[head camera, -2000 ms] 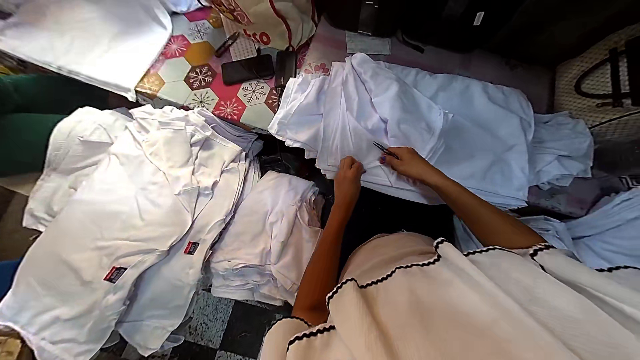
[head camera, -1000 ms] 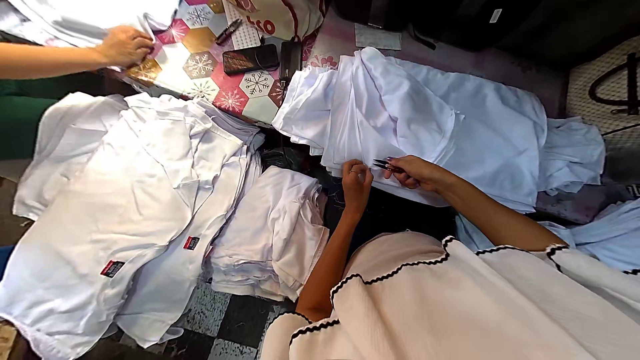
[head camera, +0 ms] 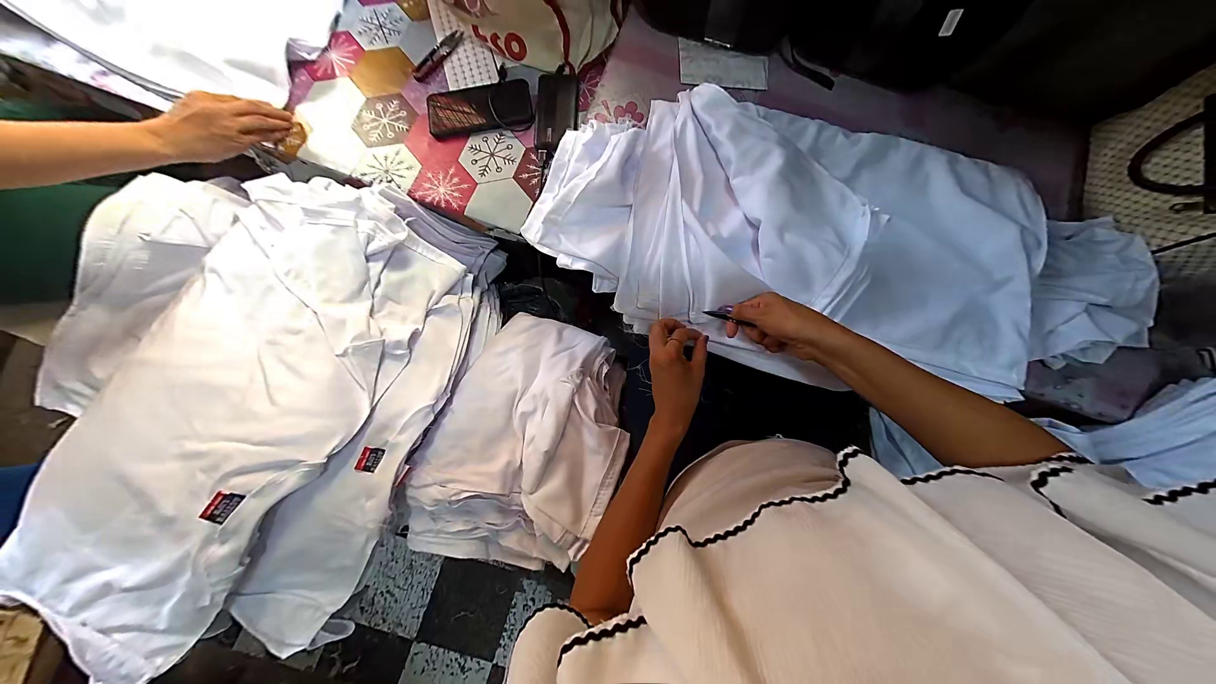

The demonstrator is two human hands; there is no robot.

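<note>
My right hand point(head camera: 774, 323) is closed around a small dark pointed tool point(head camera: 730, 316), perhaps thread snips, whose tip lies at the near edge of a pile of white cloth garments point(head camera: 722, 218). Just left of that tip, my left hand point(head camera: 677, 351) has its fingertips at the same cloth edge, with loose threads hanging beside it. Whether it pinches fabric or thread cannot be made out. More white cloth point(head camera: 950, 237) spreads to the right under and beside the pile.
White garments with small woven labels point(head camera: 209, 380) lie at left, beside a folded white stack point(head camera: 513, 437). Another person's hand point(head camera: 214, 126) is at upper left near white fabric. A phone point(head camera: 480, 107), a pen point(head camera: 438, 55) and a printed bag point(head camera: 532, 28) rest on the patterned table cover point(head camera: 442, 157).
Another person's arm, absent two seconds ago, has come in at upper left, and its hand has since moved lower and right. My hands stay at the cloth's near edge.
</note>
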